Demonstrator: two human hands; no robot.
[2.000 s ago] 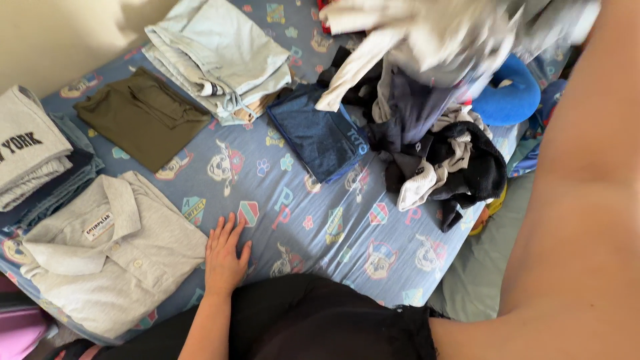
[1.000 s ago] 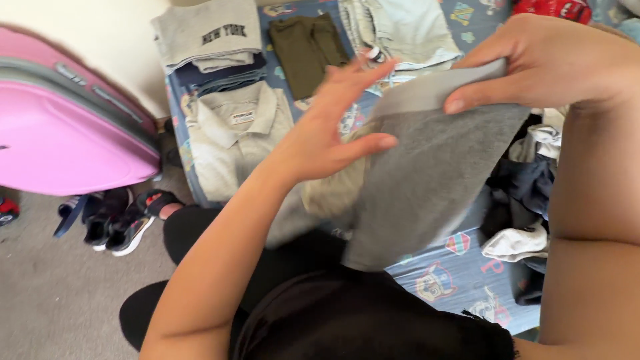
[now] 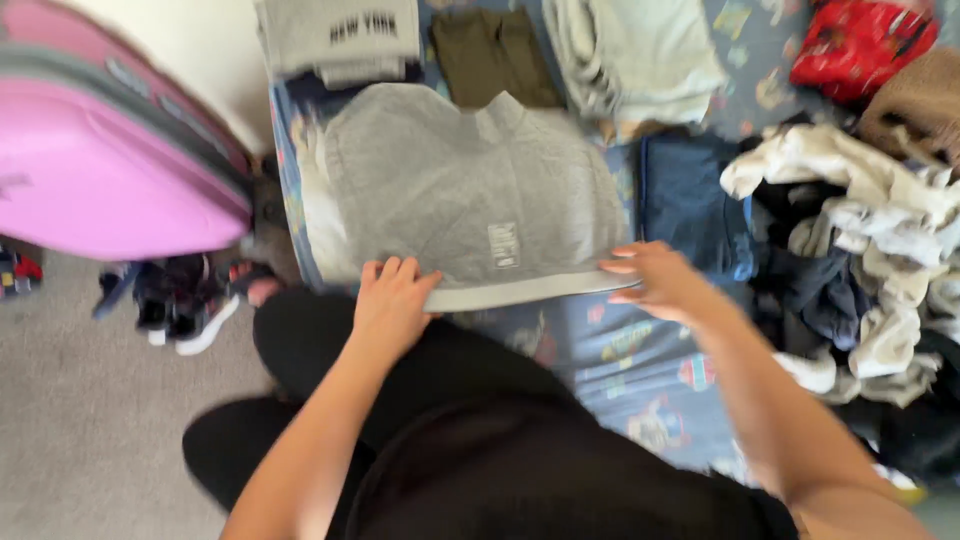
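Note:
A grey garment, seemingly shorts with a pale waistband (image 3: 480,180), lies spread over the folded light polo shirt (image 3: 319,217), whose left edge shows. The waistband side is toward my body. My left hand (image 3: 394,296) rests at the left end of the band, fingers on the cloth. At the band's right end is my right hand (image 3: 649,281), fingers apart; whether it pinches the cloth is unclear. Just right of the garment lies a folded dark blue item (image 3: 690,206). Behind are a folded olive garment (image 3: 491,56), folded pale denim (image 3: 641,56) and a grey lettered garment (image 3: 337,37) on a stack.
A heap of mixed clothes (image 3: 847,247) lies on the right of the patterned bed sheet (image 3: 637,375), with a red item (image 3: 862,49) behind it. A pink suitcase (image 3: 112,150) stands at the left, shoes (image 3: 180,300) on the carpet below it.
The grey garment, held up in the air a second ago, now lies spread on the bed over the polo shirt. Both hands have come down to its band. The view has swung left since the first frame.

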